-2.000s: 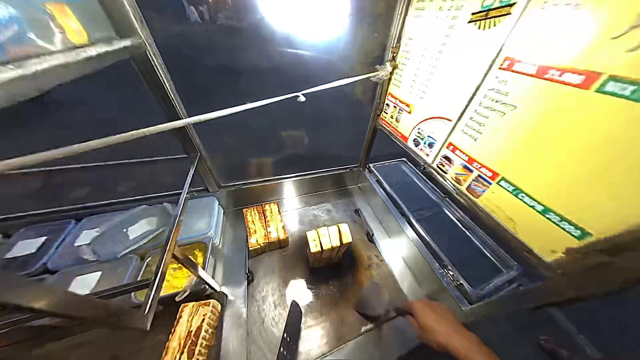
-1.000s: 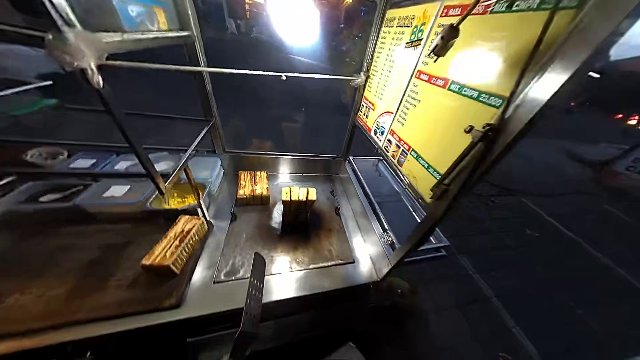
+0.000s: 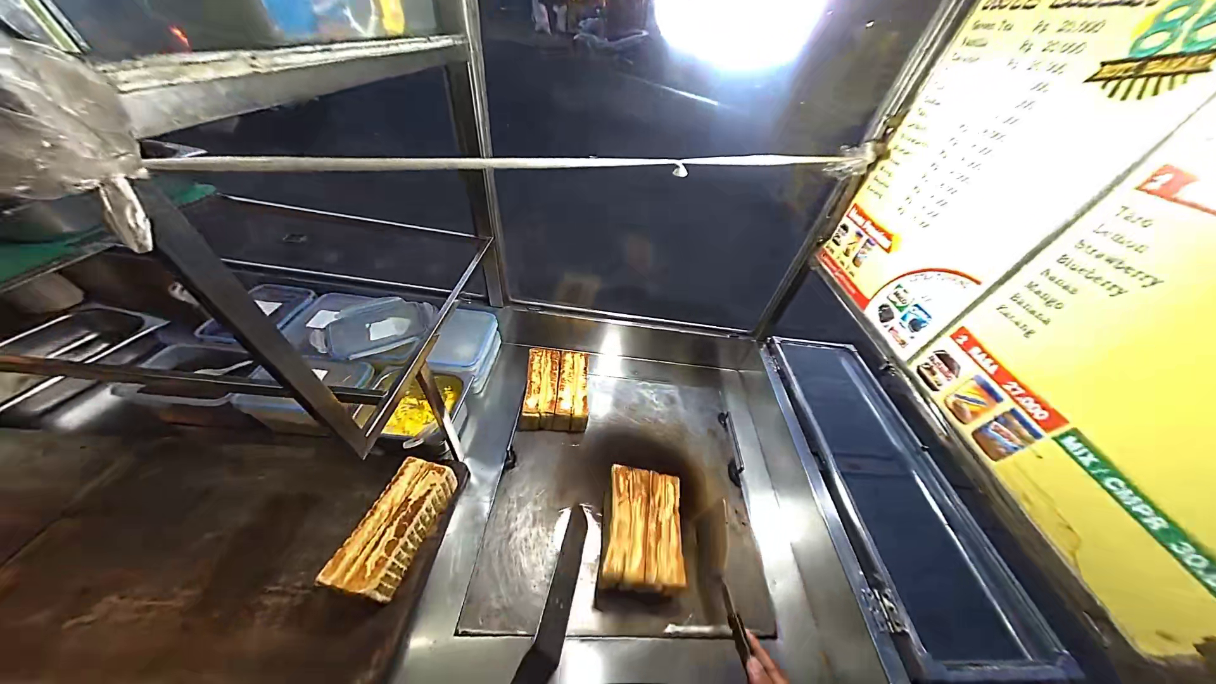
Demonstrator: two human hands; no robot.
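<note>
At the bottom edge my right hand (image 3: 763, 662) grips the handle of a spatula (image 3: 739, 622), whose blurred blade stands just right of a browned block of toast (image 3: 643, 527) on the steel griddle (image 3: 655, 399). A second metal spatula (image 3: 562, 579) reaches in from below, left of that block and apart from it. My left hand is not visible. Another browned toast block (image 3: 555, 389) lies at the griddle's back left corner. On the dark board (image 3: 218, 532) to the left rests a long block of toast (image 3: 389, 532) with a ridged side.
Lidded plastic tubs (image 3: 370, 328) and an open container of yellow food (image 3: 418, 404) stand behind a slanted metal frame (image 3: 256, 313). A glass panel closes the back. A cord (image 3: 513, 163) crosses above. A hinged glass panel (image 3: 893, 513) and a lit menu board (image 3: 1130, 380) are at the right.
The middle toast block has moved toward the griddle's front, away from the back left block. My right hand, out of view one second ago, shows again at the bottom edge. The view has shifted.
</note>
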